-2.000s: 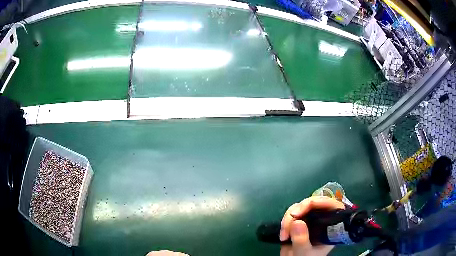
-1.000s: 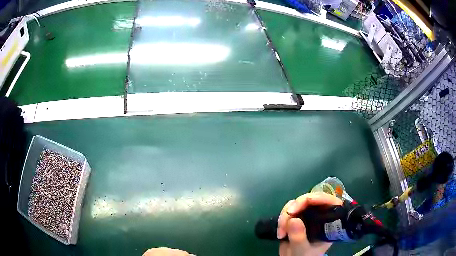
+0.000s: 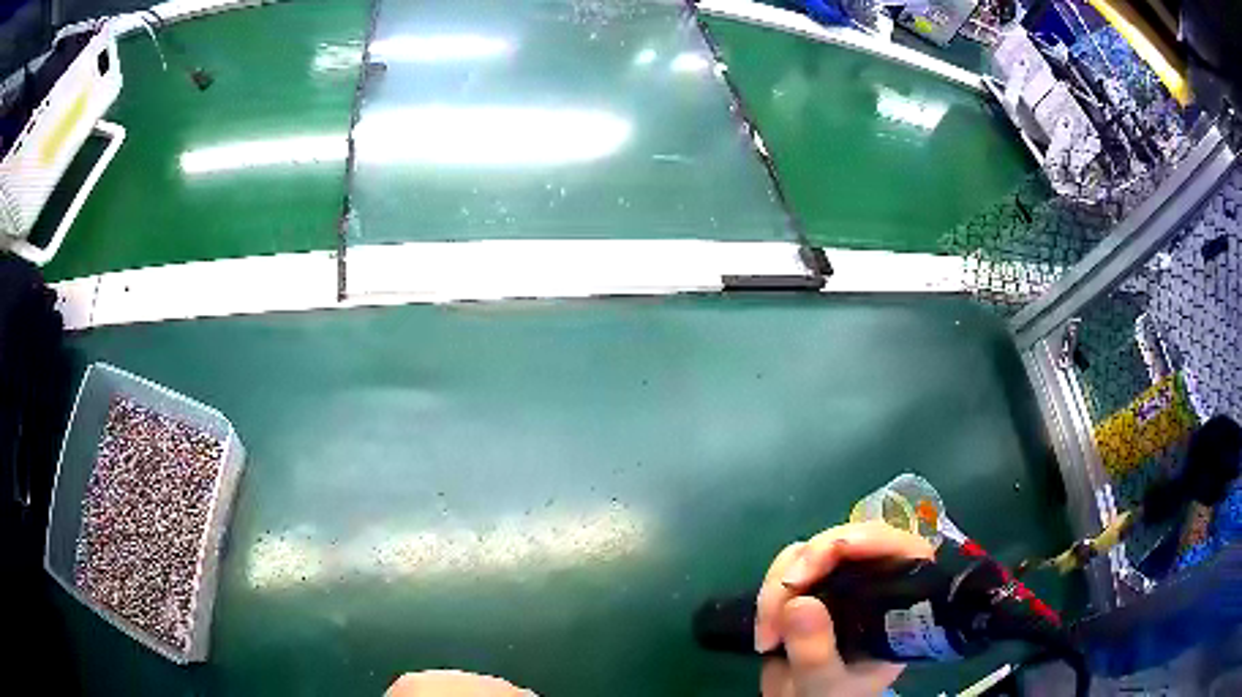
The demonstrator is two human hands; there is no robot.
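My right hand (image 3: 817,613) is wrapped around a thick black electric screwdriver (image 3: 872,609), which lies level over the bench with its dark tip to the left and its cable end to the right. My left hand (image 3: 456,685) is cut off by the bottom edge; only a small part shows, so its fingers cannot be judged. A screw bin (image 3: 157,524), a translucent tray full of tiny screws, sits at the left. Behind my right hand stands a clear round cup (image 3: 902,503) with something orange in it, beside a brush's red handle (image 3: 1001,579).
A green bench surface (image 3: 545,395) has small dark specks on it. Beyond its pale edge strip (image 3: 545,267) is a green conveyor with a clear sheet (image 3: 545,191). A white slotted part (image 3: 61,143) is at the far left. A metal frame (image 3: 1124,252) with mesh stands right.
The white slotted part on the conveyor has moved right, further into view. My right hand still holds the screwdriver in nearly the same place. The view has shifted slightly.
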